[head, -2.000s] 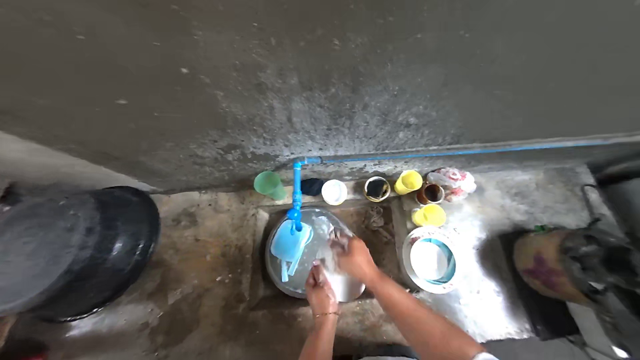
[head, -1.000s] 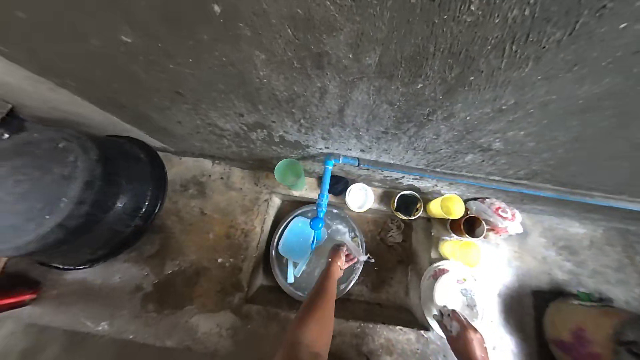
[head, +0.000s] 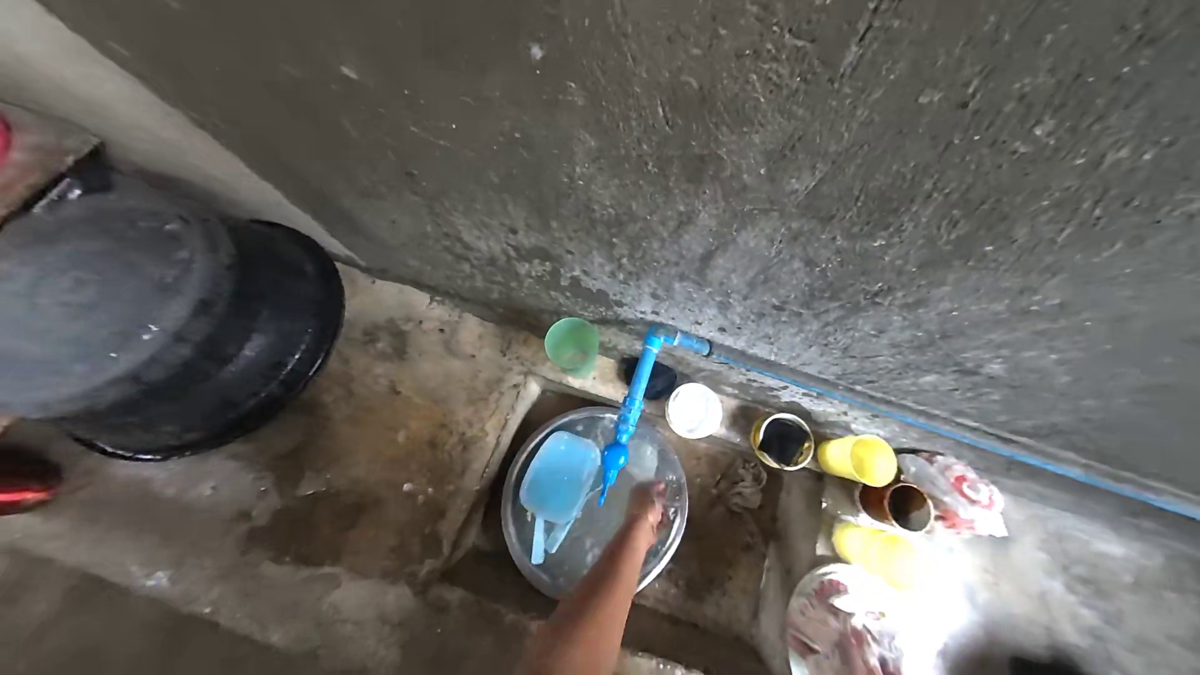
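My left hand reaches over the right part of a round metal basin of water. Its fingers are blurred, and whether they hold anything cannot be told. A light blue plastic dipper lies in the basin's left part, beside the outlet of a blue pipe tap. At the lower right, a round white dish with reddish patches is partly lost in glare. A blurred skin-toned shape at its lower edge appears to be my right hand; its grip is unclear.
Along the wall stand a green cup, a white container, a container with dark contents, a yellow cup and a brown cup. A crumpled plastic bag lies beside them. Large black tubs are at left.
My left hand stays over the basin. Two seconds ago both hands were together there; one second ago my right hand was at the white dish. The view has shifted.
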